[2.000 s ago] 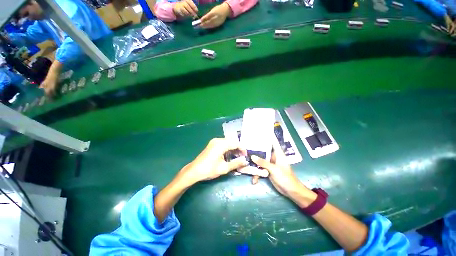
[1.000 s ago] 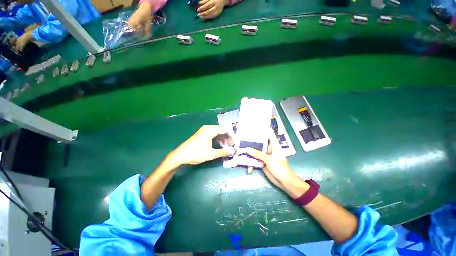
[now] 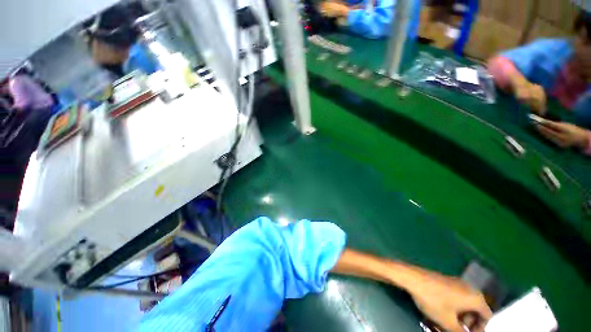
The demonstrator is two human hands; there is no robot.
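Note:
At the lower right, my left hand (image 3: pixel 453 303) is bent with its fingertips at the left edge of a white-backed display module (image 3: pixel 526 316). The module is tilted and cut off by the bottom edge of the picture. The hand is a little blurred, and a small dark gap shows between its fingers. A grey slab, probably another display module (image 3: pixel 479 277), lies on the bench just behind the hand. My right hand is out of the picture.
A white machine (image 3: pixel 149 146) with orange-brown frames (image 3: pixel 65 122) stands left. Metal posts (image 3: pixel 297 71) rise at the bench. Across the green belt (image 3: pixel 415 155) lie small metal parts (image 3: pixel 515 145) and a clear plastic bag (image 3: pixel 453 76). Workers' hands (image 3: pixel 562 133) show at the far right.
The view has swung left, bringing the white machine in. My hands' work area has shifted to the lower right corner, and my right hand has left the picture.

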